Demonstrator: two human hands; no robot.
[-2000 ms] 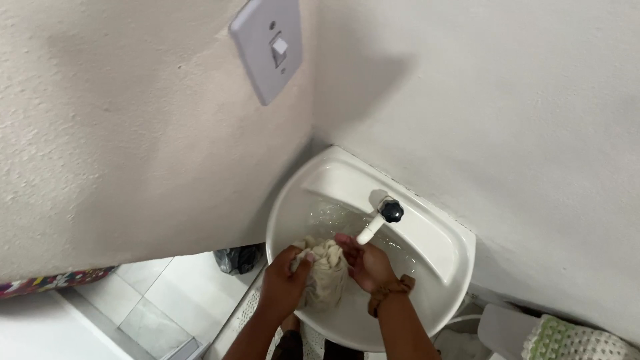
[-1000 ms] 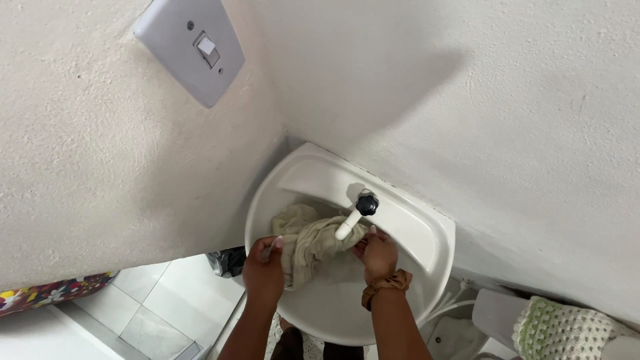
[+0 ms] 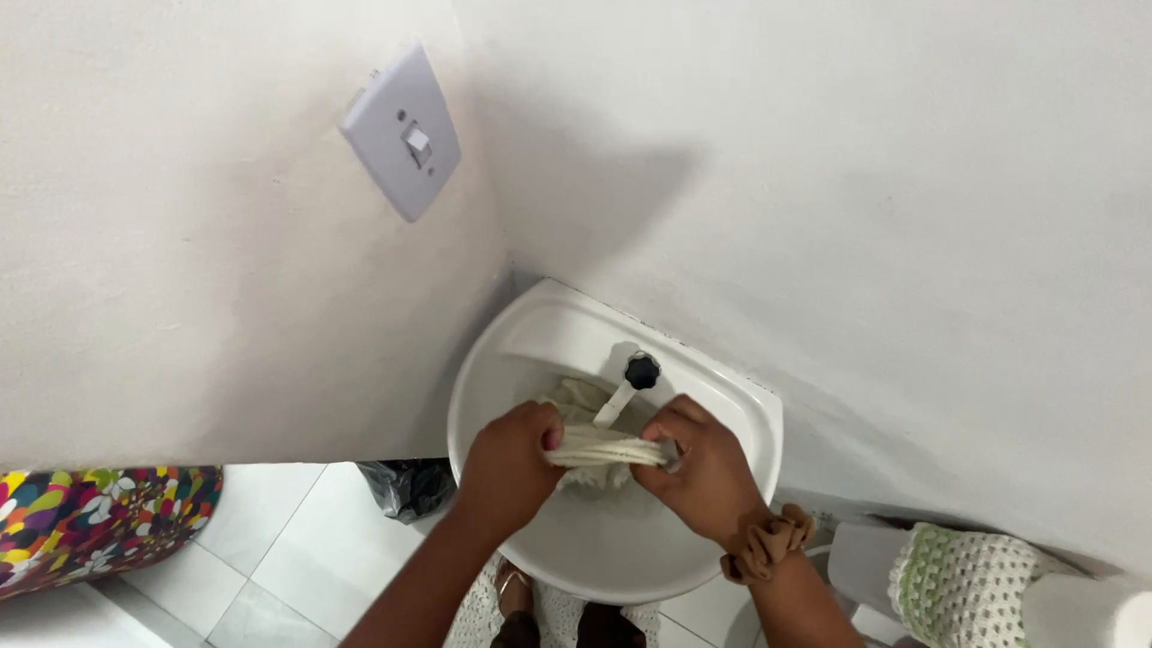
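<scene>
A cream cloth (image 3: 598, 447) is stretched between my two hands over the white washbasin (image 3: 612, 576). My left hand (image 3: 515, 463) grips its left end with curled fingers. At the other end, my right hand (image 3: 706, 468) pinches the folded edge between thumb and fingers; a brown scrunchie (image 3: 768, 544) circles that wrist. More of the cloth hangs down into the bowl, below and behind the taut band. The white tap (image 3: 616, 405) with its black knob (image 3: 642, 370) stands just beyond the cloth, its spout end close to the fabric.
Walls meet in a corner behind the basin, with a light switch (image 3: 407, 135) on the left one. A black plastic bag (image 3: 409, 488) and a colourful patterned item (image 3: 108, 522) are at lower left. A crocheted cover (image 3: 963, 580) lies at lower right. Feet stand on a lacy mat (image 3: 477, 612).
My hands have come closer together, and the cloth, looser and bunched around the tap a second ago, is now pulled into a taut folded band between them. The view has shifted.
</scene>
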